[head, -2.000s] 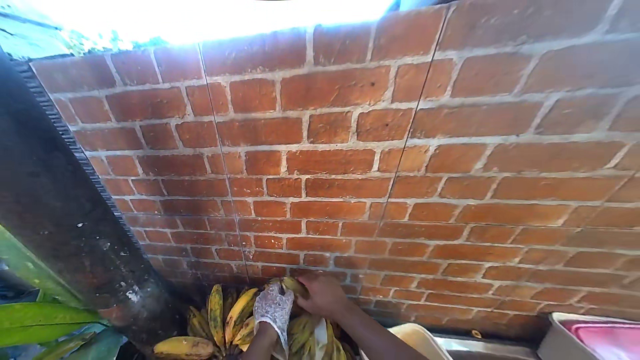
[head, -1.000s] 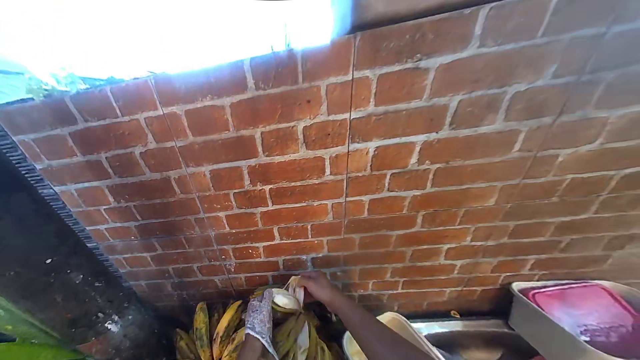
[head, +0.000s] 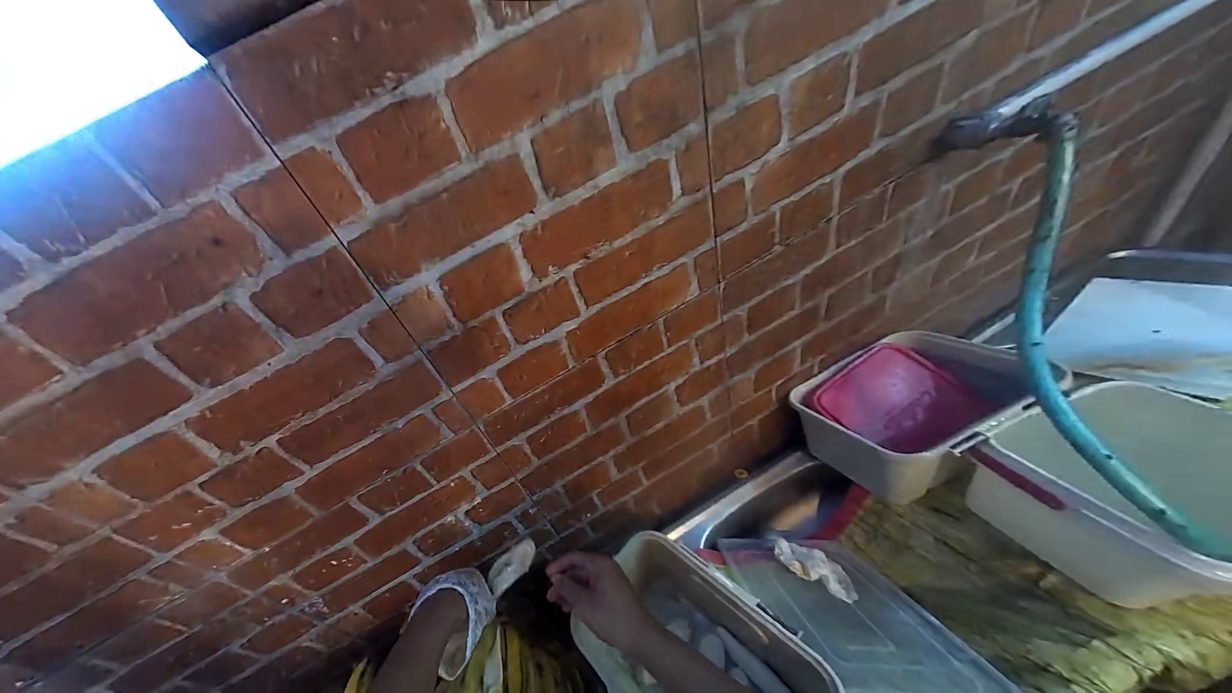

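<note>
My left hand [head: 454,608], in a white patterned glove, is at the bottom centre. A pale peeled plantain [head: 512,566] sticks up from its grip, partly hidden. To the right, my bare right hand [head: 589,589] has bent, slightly parted fingers, with nothing plainly seen in them. A gap separates it from the pale piece. Yellow plantain peels or fruit [head: 525,664] lie below the hands, cut off by the frame edge. Beneath my right forearm stands a beige plastic tub [head: 760,602] with pale peeled plantains [head: 712,647] inside.
A brick wall [head: 539,318] rises close ahead. Right of the tub are a clear plastic lid [head: 866,616], a steel sink [head: 760,491], a bin with a pink plastic piece [head: 890,395], and a white tub [head: 1088,539]. A teal hose [head: 1044,318] hangs from a wall pipe [head: 1116,63].
The view has swung right. My right hand has come away from the peeled plantain that both hands were at one second ago.
</note>
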